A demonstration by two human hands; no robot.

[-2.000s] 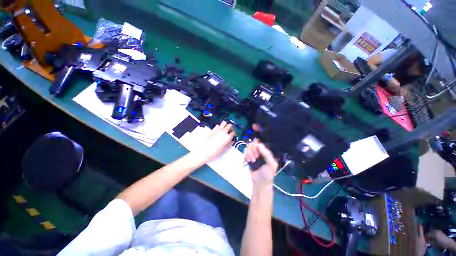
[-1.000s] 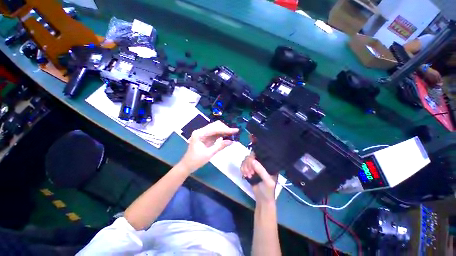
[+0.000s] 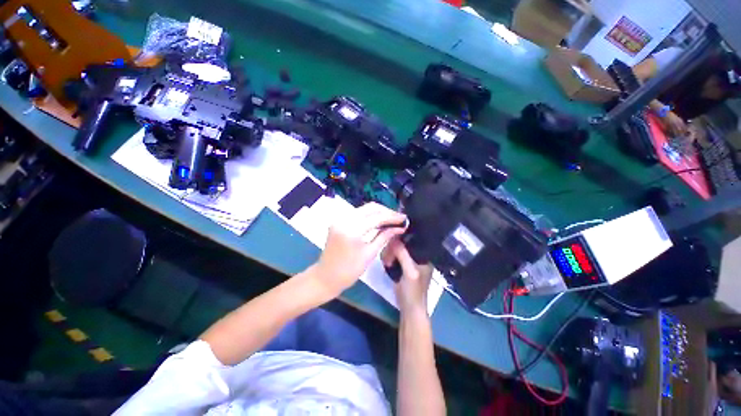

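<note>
A large black boxy unit (image 3: 479, 236) with a pale label is held up over the bench, tilted. My right hand (image 3: 409, 272) is closed around its dark handle at the lower left end. My left hand (image 3: 355, 240) is at the same end, thumb and fingertips together against or just beside the housing. Whether a small part is between those fingers cannot be told. White sheets (image 3: 321, 219) with a dark flat pad (image 3: 301, 197) lie left of my hands.
Several black units, including one on white paper (image 3: 195, 114), stand along the bench. An orange stand (image 3: 69, 45) is at the far left. A meter (image 3: 578, 262) with red and white leads is at the right. Another person's hand (image 3: 671, 122) shows at the upper right. A stool (image 3: 99, 258) stands lower left.
My right hand has raised and turned the large unit, whose outline is now clearer. My left hand has moved from the bench area to the unit's handle end, fingertips now pinched together.
</note>
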